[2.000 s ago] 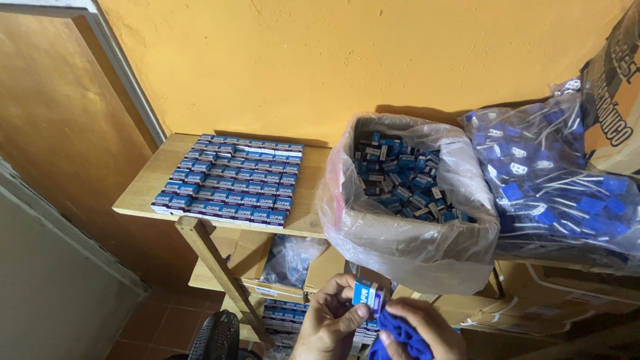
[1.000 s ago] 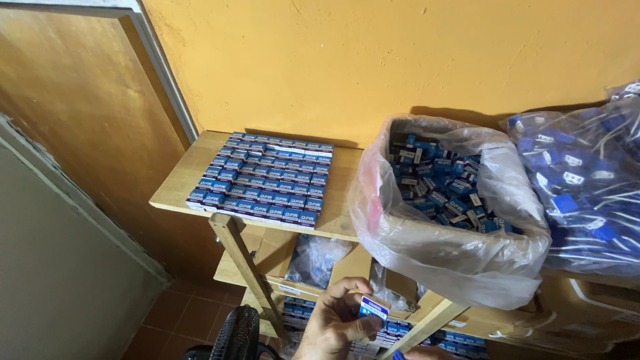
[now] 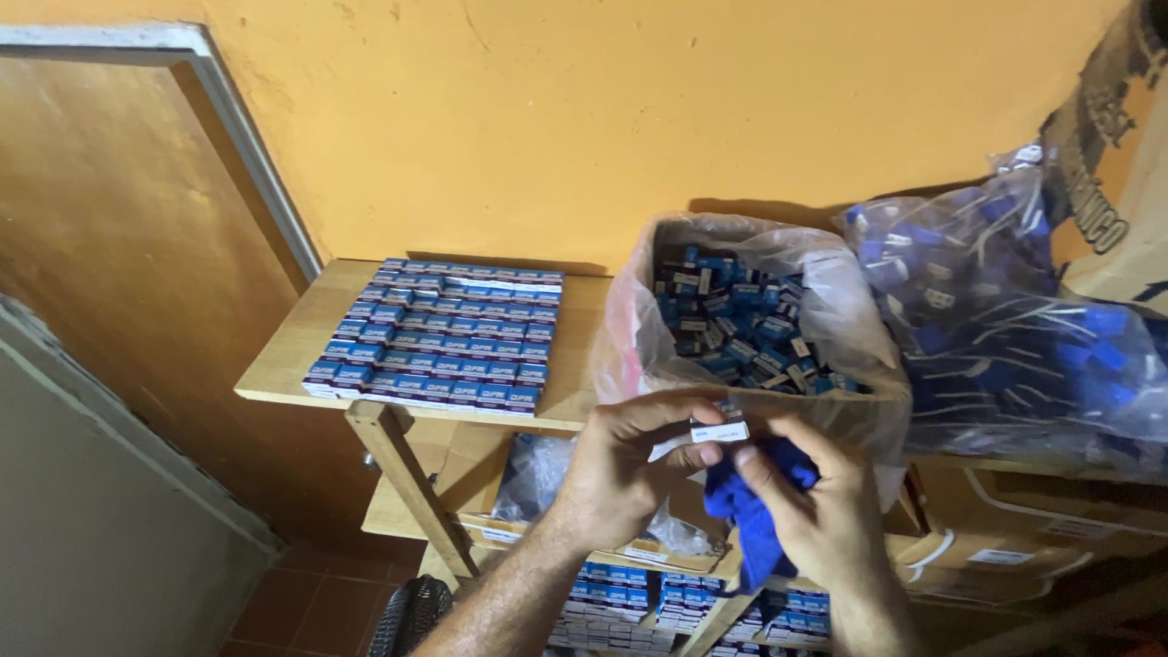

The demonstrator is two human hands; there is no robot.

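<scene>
My left hand (image 3: pixel 630 456) holds a small printed cardboard box (image 3: pixel 720 432) between thumb and fingers, a white printed side facing me. Close on its right, my right hand (image 3: pixel 812 493) grips a blue cloth (image 3: pixel 756 520) that hangs down from the fingers; its fingertips are at the little box. Beyond the hands stands a large container lined with a clear plastic bag (image 3: pixel 630 319), holding many loose small blue boxes (image 3: pixel 748 319). To the left, rows of similar blue and white boxes (image 3: pixel 447 338) lie packed side by side on a wooden shelf (image 3: pixel 283 365).
Clear bags of blue parts with white leads (image 3: pixel 995 356) lie at the right, by a printed sack (image 3: pixel 1113 182). Lower shelves hold cardboard cartons (image 3: pixel 1013 538), plastic bags (image 3: pixel 538 474) and stacked small boxes (image 3: pixel 611 593). A slanted wooden leg (image 3: pixel 411 493) stands at the left, near a black mesh object (image 3: pixel 411 616).
My right hand, mostly out of view a second ago, has come up beside the left with the blue cloth. The small box now shows a white side.
</scene>
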